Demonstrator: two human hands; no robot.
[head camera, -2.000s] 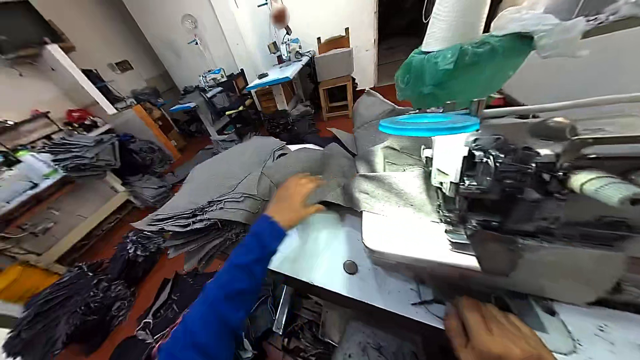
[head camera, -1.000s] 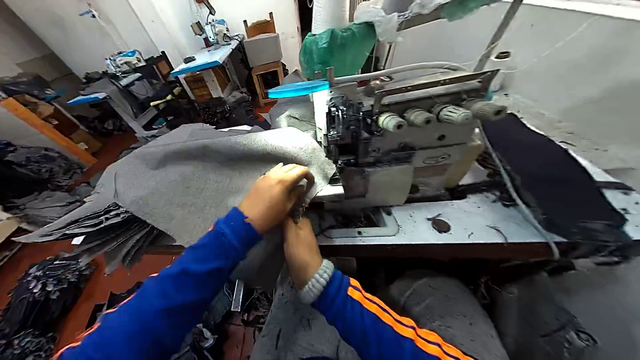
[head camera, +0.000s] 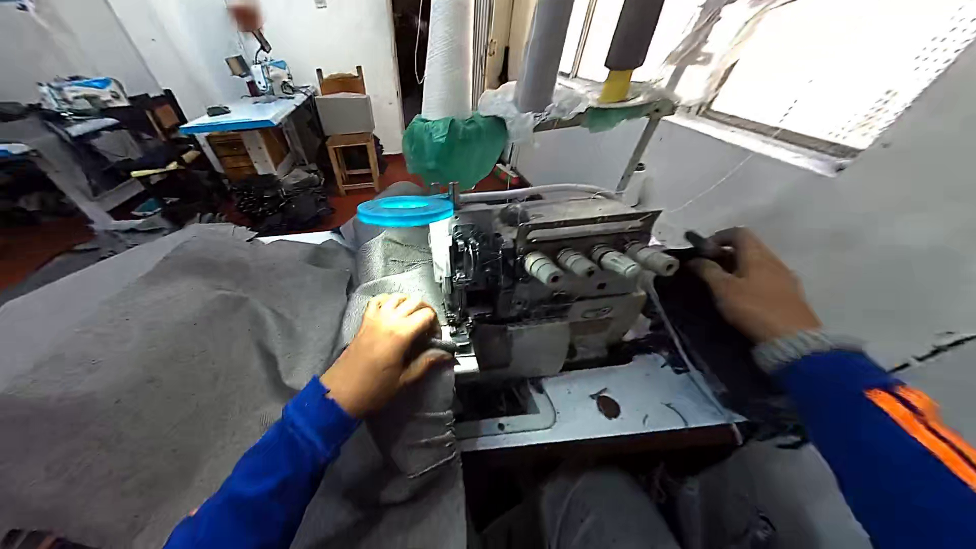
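Observation:
My left hand (head camera: 393, 351) grips the edge of a grey fabric piece (head camera: 183, 358) just left of the needle area of an overlock sewing machine (head camera: 549, 282). The fabric spreads over the left side and hangs down the table's front. A lit blue ring (head camera: 404, 211) sits above the machine's head. Right of the machine, my right hand (head camera: 751, 286) has its fingers on dark fabric (head camera: 698, 343); its fingertips are partly hidden against the dark cloth. Several tension knobs (head camera: 619, 261) stand out from the machine's front.
Thread cones (head camera: 448, 61) and a green plastic bag (head camera: 455, 149) stand behind the machine. The white table (head camera: 633, 396) bears a brown round spot and thread scraps. Farther back are a wooden chair (head camera: 352, 145), another sewing table (head camera: 248, 114) and dark cloth heaps (head camera: 278, 200).
My right hand has moved away from my left, from the grey fabric to the dark fabric right of the machine. My left hand remains on grey fabric near the needle area.

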